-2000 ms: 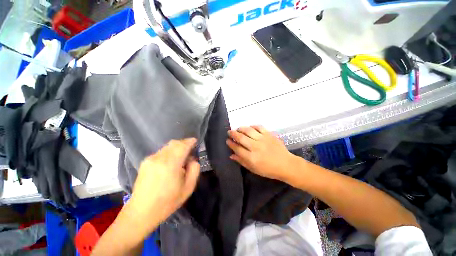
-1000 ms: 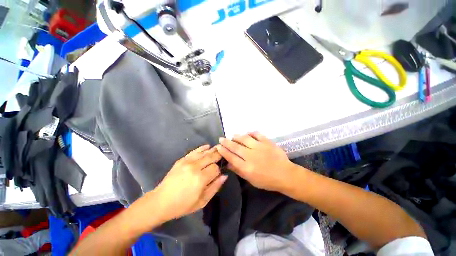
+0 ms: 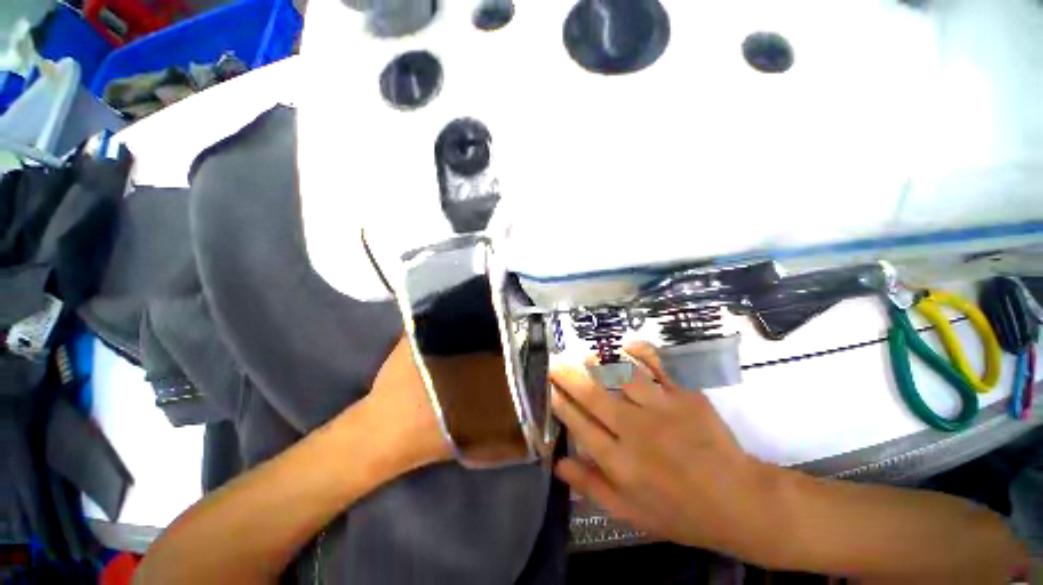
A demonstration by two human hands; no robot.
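The white sewing machine head (image 3: 709, 149) fills the upper middle and hides its needle area. A shiny metal loop (image 3: 426, 354) stands out at its front. The dark grey garment (image 3: 246, 251) lies left of the machine and runs down to the lower edge of the picture. My left hand (image 3: 400, 400) is on the garment; its fingers are hidden behind the loop. My right hand (image 3: 663, 446) lies palm down right of the loop, with fingertips partly behind the machine's springs. Whether either hand pinches the cloth is hidden.
Dark grey strips (image 3: 97, 440) are piled at the left with a small white label (image 3: 34, 326). Scissors with green and yellow handles (image 3: 940, 389), a black oval object (image 3: 1009, 314) and thin red and blue sticks lie at the right. A blue crate (image 3: 194, 51) is at the upper left.
The view has moved forward over the machine, whose head now covers the phone and needle area. Both hands, together at the cloth edge before, are now by the metal loop with the garment.
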